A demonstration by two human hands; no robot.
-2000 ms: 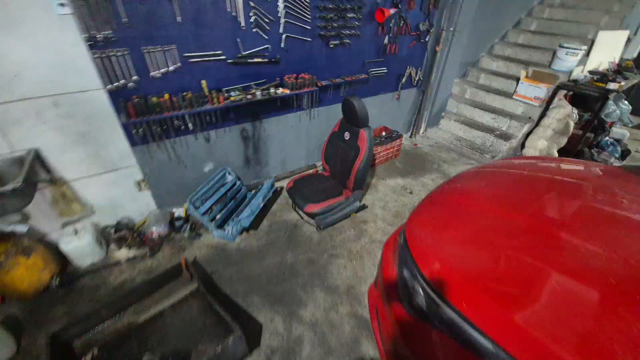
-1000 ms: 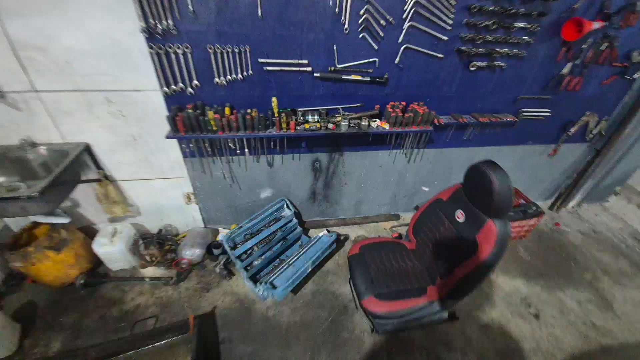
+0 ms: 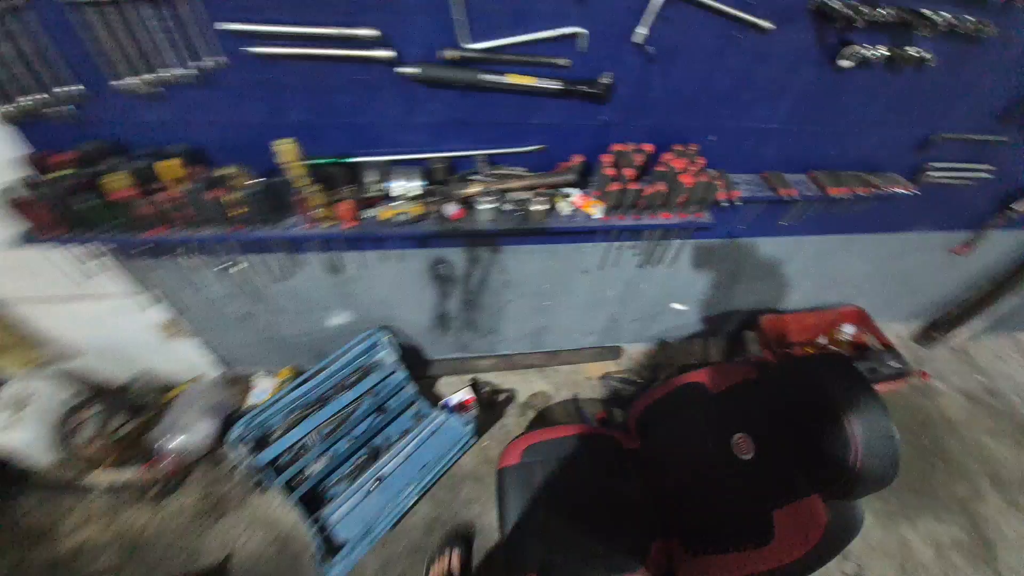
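Note:
Neither of my hands shows in the head view. Across the upper part is a blue tool board (image 3: 688,88), blurred, with wrenches and a long black-handled tool (image 3: 504,82) on it. A narrow blue shelf (image 3: 480,232) below holds screwdrivers (image 3: 168,196), small parts and a group of red-and-black handled tools (image 3: 656,184). On the floor, an open blue metal cantilever toolbox (image 3: 400,492) has tools in its trays. To its right stands a black and red car seat (image 3: 720,464), partly in shadow.
A sandaled foot (image 3: 450,556) is at the bottom edge, between toolbox and seat. Behind the seat sits a red plastic crate (image 3: 824,324) with things in it. Plastic containers and bags (image 3: 192,420) lie on the floor at left. A dark bar (image 3: 520,362) lies along the wall's base.
The view has moved much closer to the tool board, toolbox and seat. The red car and the stairs, seen two seconds ago, are out of view.

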